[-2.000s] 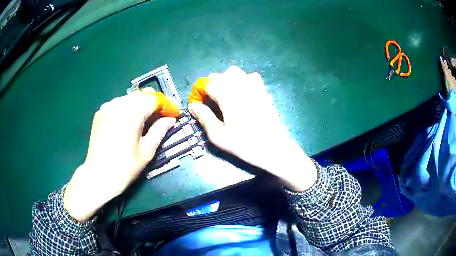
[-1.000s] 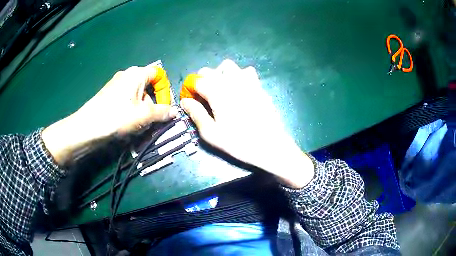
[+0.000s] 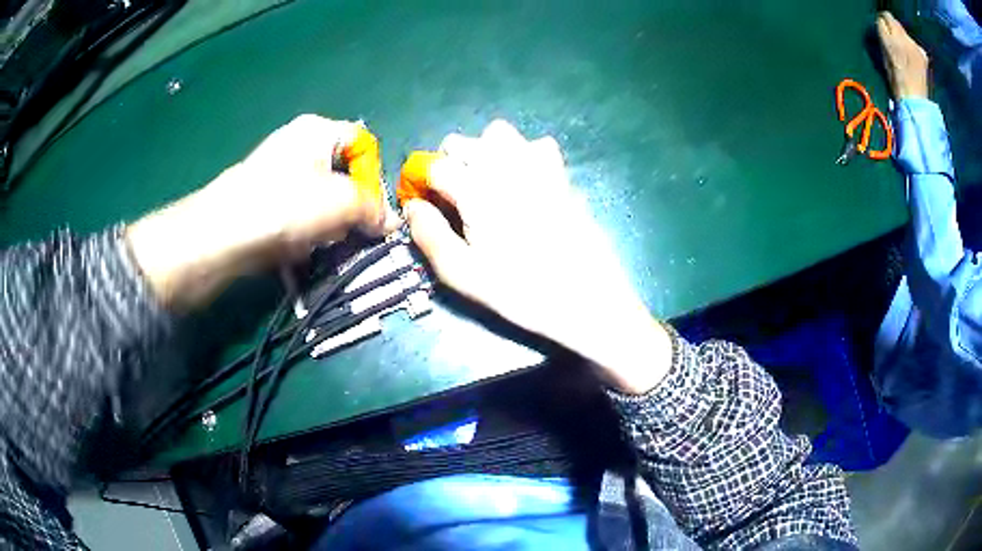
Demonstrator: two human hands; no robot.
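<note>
A silver-grey cable fixture lies on the green bench, its upper part hidden by my hands. Several black cables lie across its slotted bed and run off to the lower left. My left hand, with an orange finger cot, pinches at the fixture's right side. My right hand, also with an orange cot, has thumb and finger together beside it. The fingertips nearly touch. A cable end seems to be between them, too small and overexposed to tell which hand holds it.
Orange-handled scissors lie at the right of the green bench. Another person's hand and blue sleeve reach in beside them. A bundle of black cables lies along the near edge. Dark cabling shows at upper left.
My left hand has swung from low over the fixture to its upper left, uncovering the cables. My right hand has barely moved. The other person's arm has reached further in at right.
</note>
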